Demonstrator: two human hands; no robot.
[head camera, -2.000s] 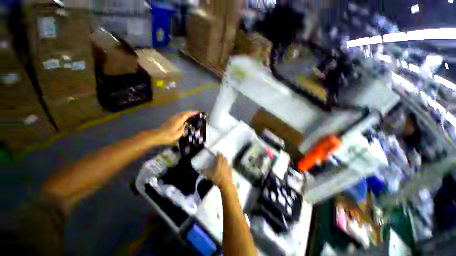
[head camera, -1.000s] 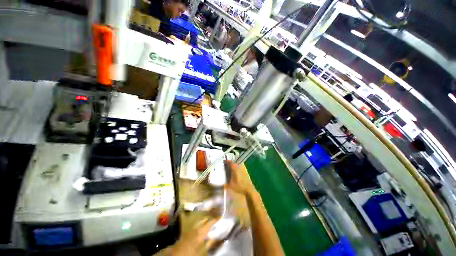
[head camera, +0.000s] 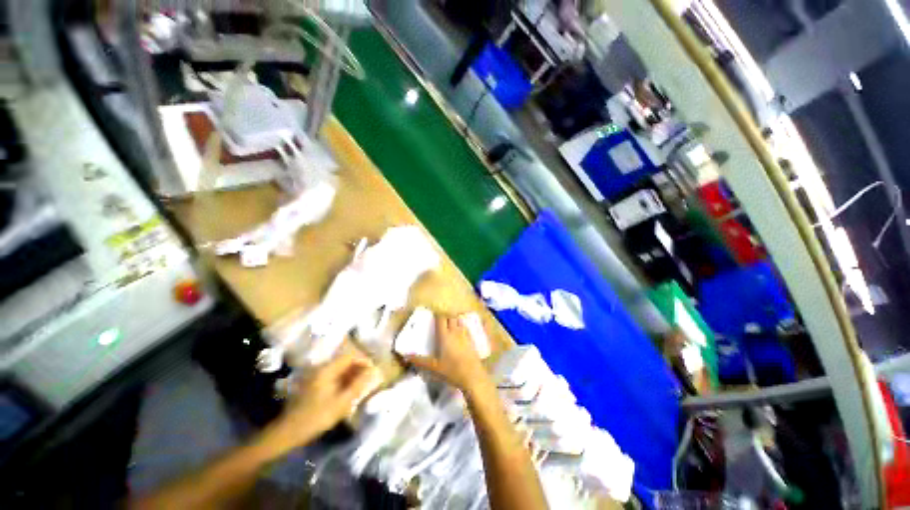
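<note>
Several white corded units lie in a heap on the tan bench, with white cords (head camera: 424, 438) bundled below my hands. My right hand (head camera: 452, 357) is at a white unit (head camera: 416, 333), its thumb and fingers around the unit's near end. My left hand (head camera: 334, 386) is curled and blurred at the left of the heap; whether it holds a cord I cannot tell. More white units (head camera: 544, 398) are lined up at the bench edge right of my right hand. Another white unit (head camera: 249, 118) with a cord sits in the press frame over the red-brown block (head camera: 203, 129).
A blue sheet (head camera: 589, 369) with a few white units (head camera: 531, 303) lies beside the tan bench (head camera: 374, 194). A green conveyor belt (head camera: 414, 125) runs behind. The white machine table with a red button (head camera: 188, 292) is at left. Blue bins stand beyond the belt.
The view has swung from the screwdriving machine, past the press, to the bench. Both hands have left the black plate and machine and are now over the white heap.
</note>
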